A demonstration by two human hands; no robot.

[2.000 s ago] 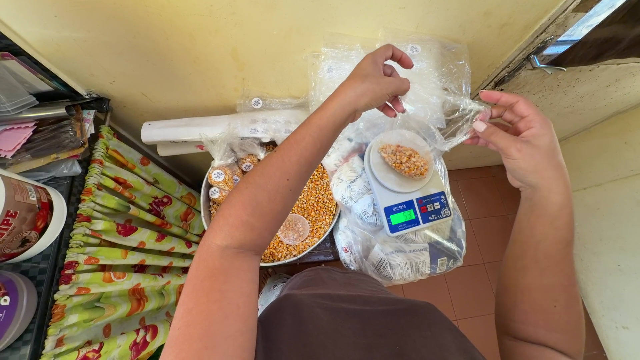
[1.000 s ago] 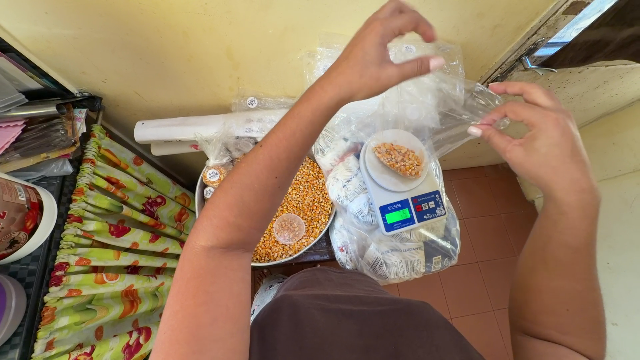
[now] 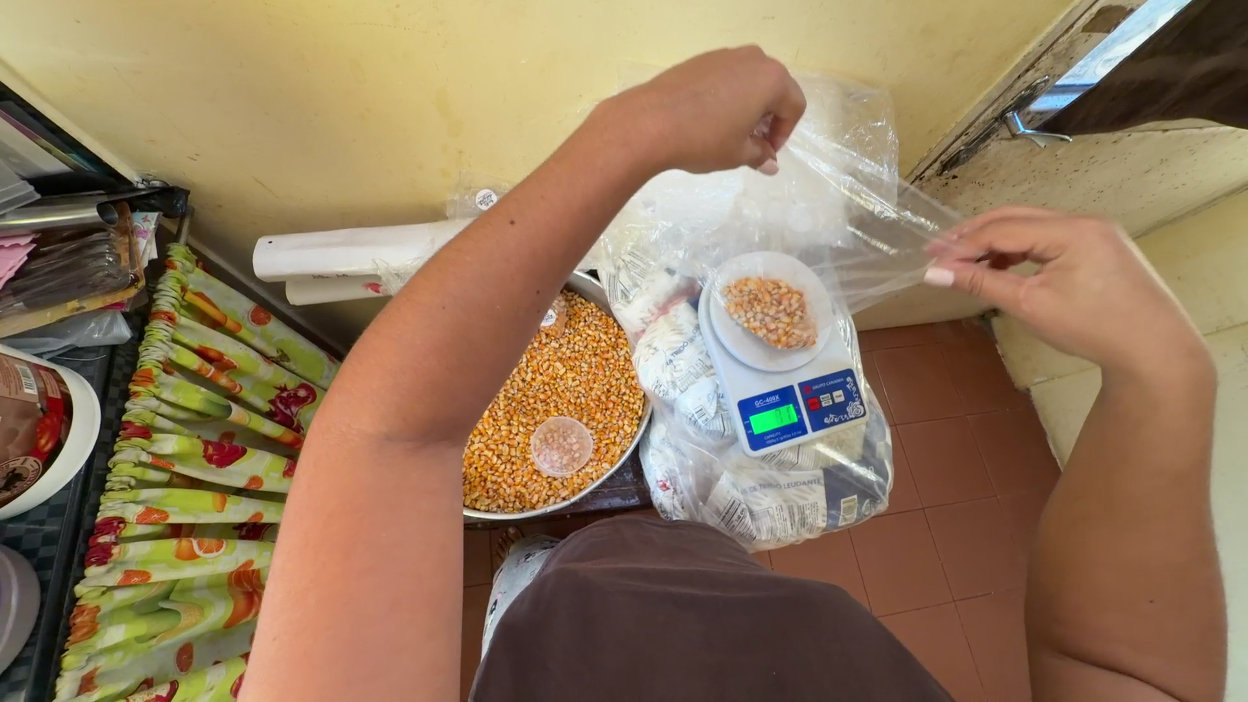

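Observation:
My left hand [image 3: 746, 112] and my right hand [image 3: 1033, 278] pinch a clear plastic bag [image 3: 863, 219], stretched between them above the scale. A digital kitchen scale [image 3: 717, 385] with a lit green display rests on a large clear bag of packaged goods [image 3: 770, 502]. On its round platform lies a clear bag of corn kernels [image 3: 770, 312]. To the left, partly behind my left arm, a round metal basin [image 3: 639, 434] holds loose corn kernels [image 3: 585, 370], with a small clear round cup [image 3: 562, 447] among them.
White rolls [image 3: 341, 253] lie by the wall behind the basin. A fruit-print curtain [image 3: 205, 453] hangs below a cluttered shelf at left, where a white tub [image 3: 78, 429] stands. At right is a door handle [image 3: 1035, 132]; reddish tiles [image 3: 941, 468] cover the floor.
My left hand has come down from its raised position and now pinches the clear bag, which spans both hands. The bagged corn stays on the scale.

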